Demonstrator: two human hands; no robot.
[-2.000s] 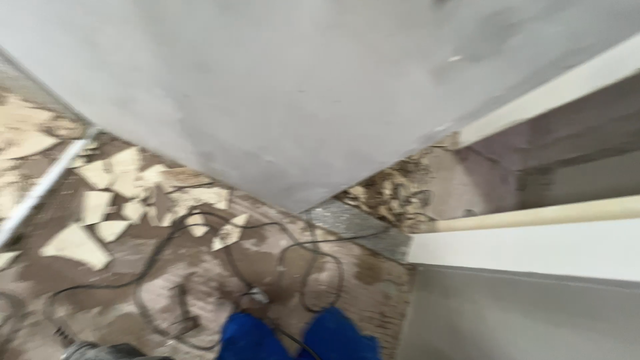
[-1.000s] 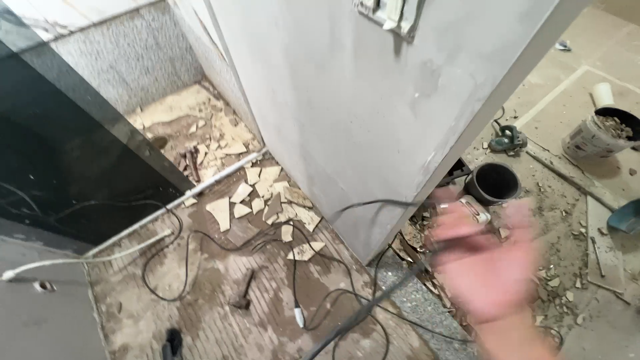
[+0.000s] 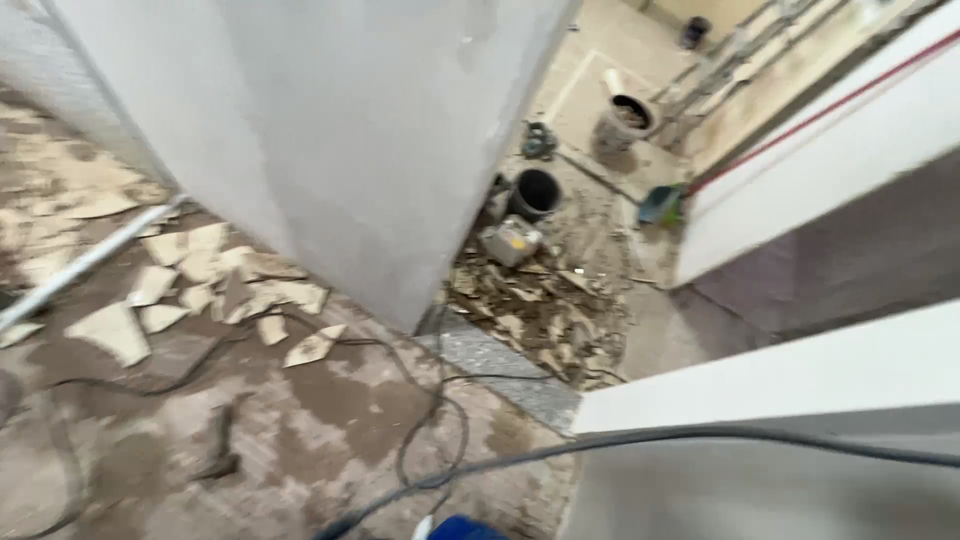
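Neither my left hand nor my right hand shows in the head view. A thick dark cable (image 3: 645,437) crosses the lower part of the view, raised in front of the floor and the right wall. Thinner black cord (image 3: 461,427) lies in loops on the stained floor. A hammer-like tool (image 3: 220,442) rests at the lower left, blurred. Broken cream tile pieces (image 3: 112,330) lie left of the wall corner. The tip of a blue shoe or shoe cover (image 3: 465,529) shows at the bottom edge.
A grey wall corner (image 3: 405,285) stands at the centre. Past the stone threshold (image 3: 502,367) lie rubble (image 3: 555,315), a black bucket (image 3: 536,193), a rubble-filled bucket (image 3: 624,124) and a blue dustpan (image 3: 660,204). A white pipe or bar (image 3: 90,259) lies at the left.
A bare hand, seen at the right one second ago near a dark cable, is out of view. The thick cable now stretches to the right edge. The view has shifted.
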